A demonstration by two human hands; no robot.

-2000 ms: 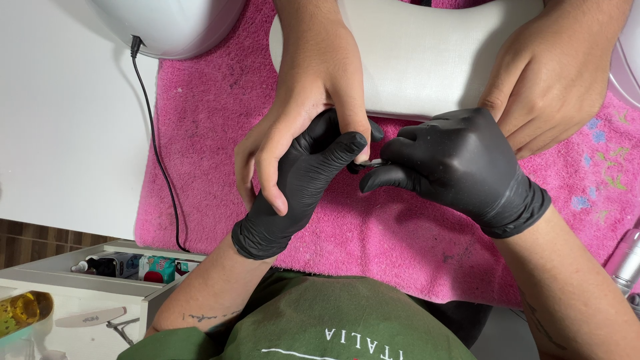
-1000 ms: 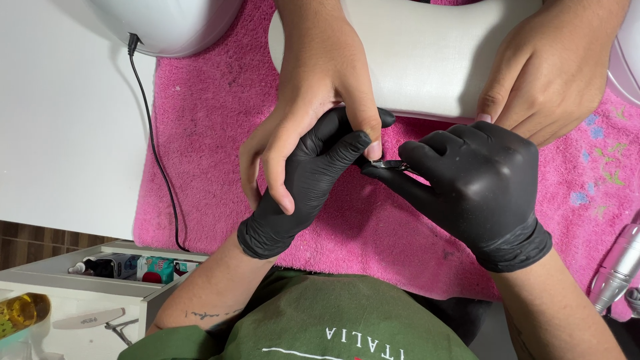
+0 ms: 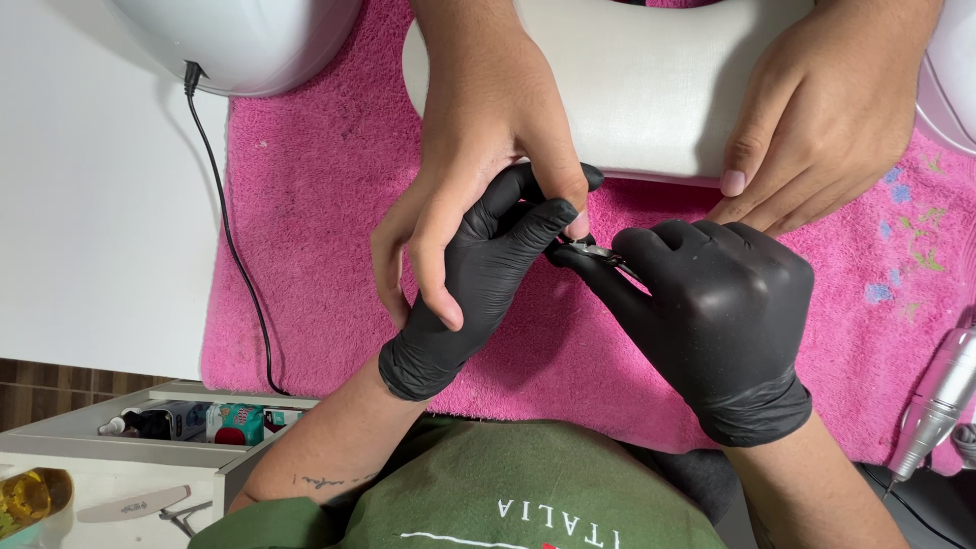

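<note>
My left hand [image 3: 480, 282], in a black glove, holds the thumb of another person's hand [image 3: 496, 130], its fingers behind and its thumb beside it. Black-gloved too, my right hand [image 3: 709, 305] grips small metal nippers [image 3: 602, 253], whose jaws are at that thumb's nail tip. Most of the nippers' handles are hidden in my right palm. The other person's second hand [image 3: 823, 114] rests at the edge of a white padded hand rest [image 3: 648, 91]. All of this is over a pink towel [image 3: 320, 191].
A white lamp housing [image 3: 244, 38] with a black cable [image 3: 221, 198] stands at upper left. A silver nail drill handpiece [image 3: 934, 404] lies at right. Lower left are an open drawer [image 3: 76, 446] with bottles and packets, a nail file [image 3: 133, 505] and another metal tool [image 3: 185, 520].
Since two seconds ago, my right hand has turned and shifted slightly, and more of the nippers shows. The other person's held thumb has moved slightly to the right.
</note>
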